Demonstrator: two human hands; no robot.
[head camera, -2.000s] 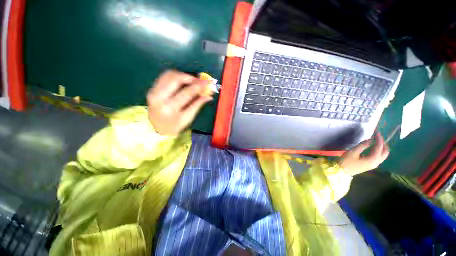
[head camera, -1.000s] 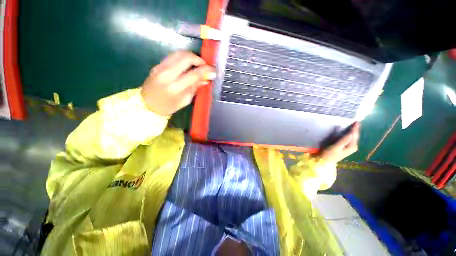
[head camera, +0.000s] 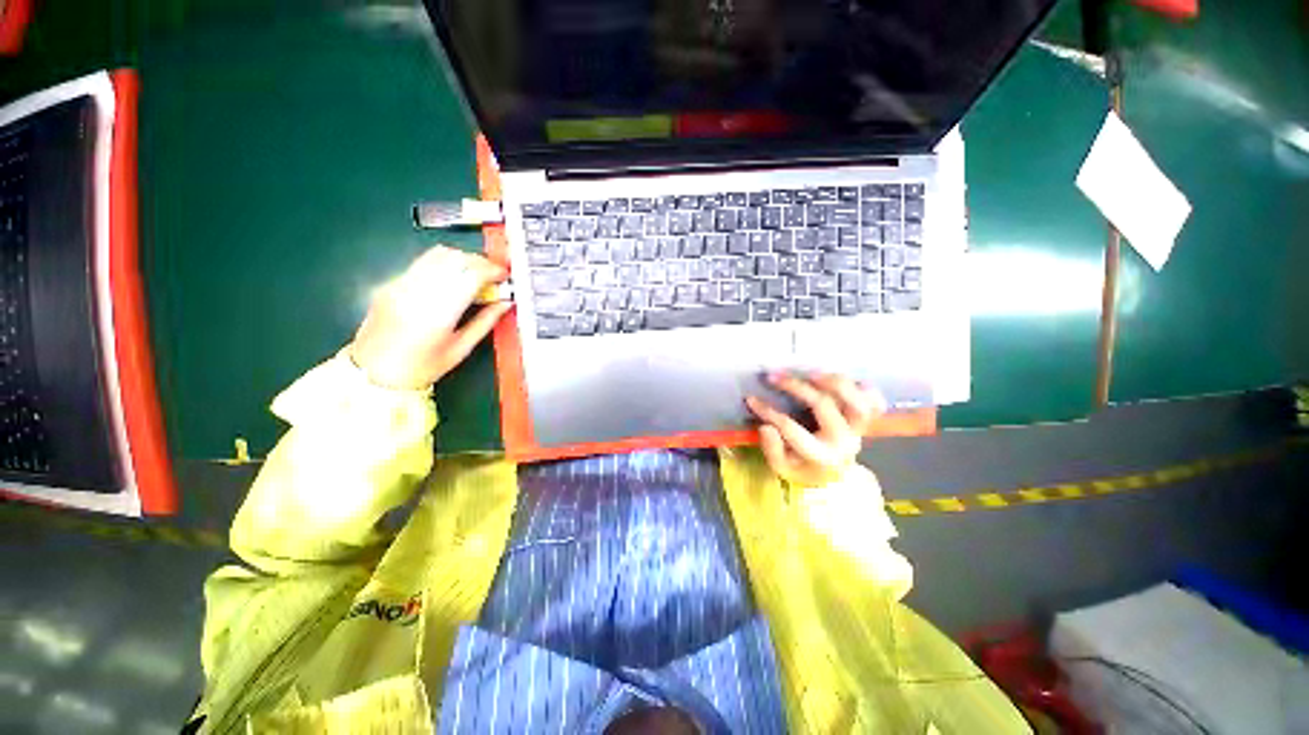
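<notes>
An open laptop (head camera: 646, 376) stands in front of me on a red-orange foam pad (head camera: 515, 402). Its dark screen (head camera: 732, 72) shows a green and a red bar. A USB flash drive (head camera: 457, 214) sticks out of the upper left side of the base. My left hand (head camera: 428, 313) pinches a small yellow test plug (head camera: 493, 292) at the left edge, below the drive; the fingers hide most of it. My right hand (head camera: 815, 419) rests with spread fingers on the palm rest near the touchpad's right side, holding nothing.
Another laptop (head camera: 50, 287) lies on a red-orange pad at the far left. A white card (head camera: 1134, 190) lies tilted on the green bench at the right, over a brown strip (head camera: 1108, 323). A white box or surface (head camera: 1170, 653) shows below, beyond the bench edge.
The laptop now appears level and its screen bars show. My left hand stays at the left edge with the plug. My right hand has moved from the right front corner onto the palm rest.
</notes>
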